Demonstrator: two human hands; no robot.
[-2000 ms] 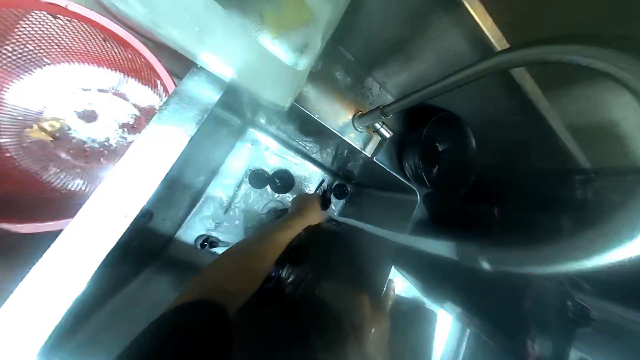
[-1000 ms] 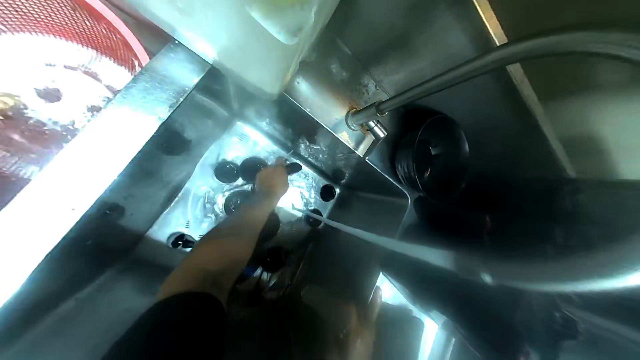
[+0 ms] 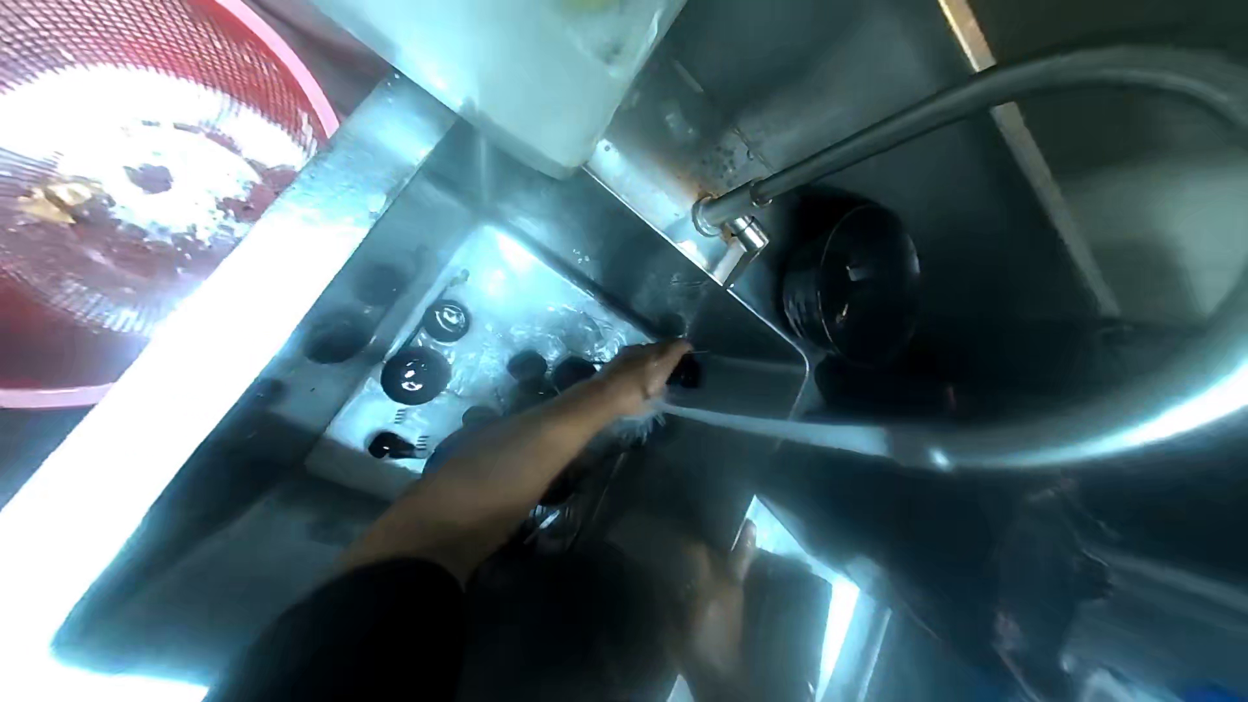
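My left hand (image 3: 645,372) reaches down into a deep stainless steel sink (image 3: 721,317), its fingers at a small dark round dish (image 3: 685,370) by the inner wall. Whether the fingers grip it is unclear. A stream of water (image 3: 780,429) from the curved faucet pipe (image 3: 897,122) lands beside the hand. Several small dark round dishes lie on the wet sink bottom, among them one (image 3: 416,374) at the left and a smaller one (image 3: 447,320) above it. My forearm hides part of the bottom. My right hand does not show; a blurred hand-like shape is on the shiny steel below, perhaps a reflection.
A red plastic mesh basket (image 3: 263,44) stands left of the sink's broad rim (image 3: 292,219). A translucent whitish container (image 3: 526,78) overhangs the back corner. Black stacked bowls (image 3: 858,278) sit behind the sink, near the faucet valve (image 3: 746,234).
My left hand has moved right from the middle of the sink bottom, where it was at a dark dish one second ago, to the right inner wall. The dark dishes at the left have changed arrangement.
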